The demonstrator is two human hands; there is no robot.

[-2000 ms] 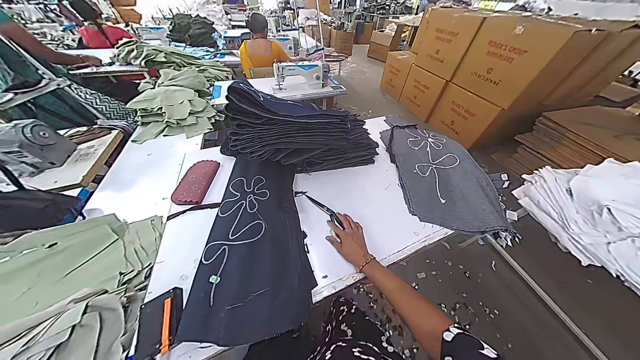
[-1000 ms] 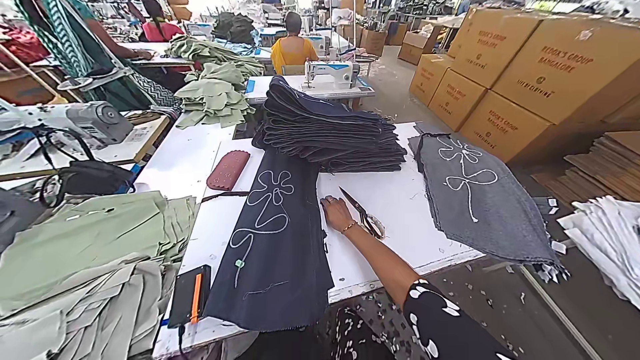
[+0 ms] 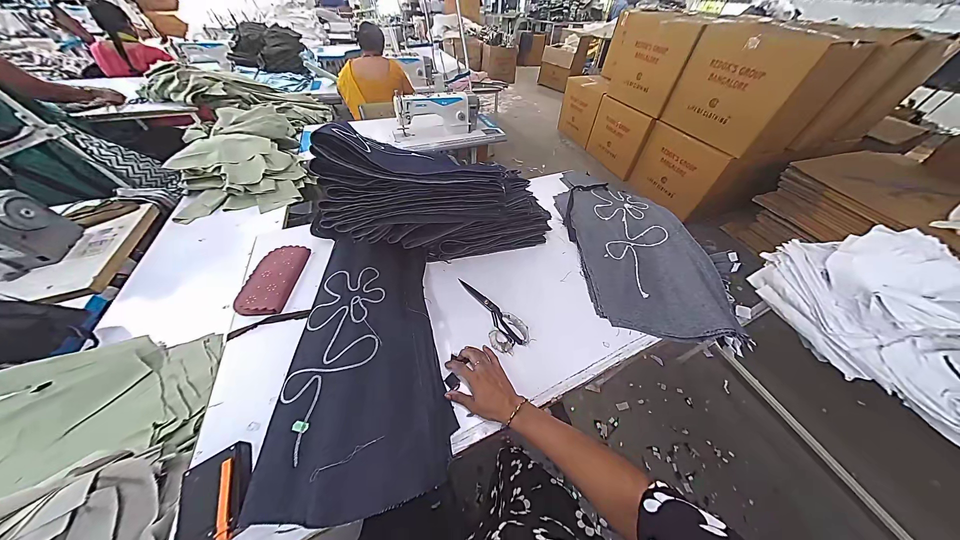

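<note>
My right hand [image 3: 486, 386] rests on the white table [image 3: 540, 277] at the right edge of a dark denim panel [image 3: 367, 420], its fingertips at small dark scraps [image 3: 452, 381]. Whether it grips them cannot be told. White cord in a flower shape lies on the panel, with a small green tag [image 3: 301, 427] near its lower end. Black scissors [image 3: 496, 315] lie just beyond my hand, their handles wrapped. A thick stack of folded dark denim pieces [image 3: 427, 199] stands behind. A grey denim piece [image 3: 652, 262] with similar cord lies at the right. My left hand is not in view.
A dark red case [image 3: 273, 280] lies left of the panel. At the lower left are a black item with an orange tool [image 3: 224, 499] and green fabric pieces [image 3: 97, 405]. White fabric [image 3: 870, 300] and cardboard boxes [image 3: 750, 90] stand right. People sit at sewing machines [image 3: 437, 112] behind.
The scissors, at my right hand two seconds ago, now lie apart from it on the table. My hand has moved toward the near edge, beside the dark panel.
</note>
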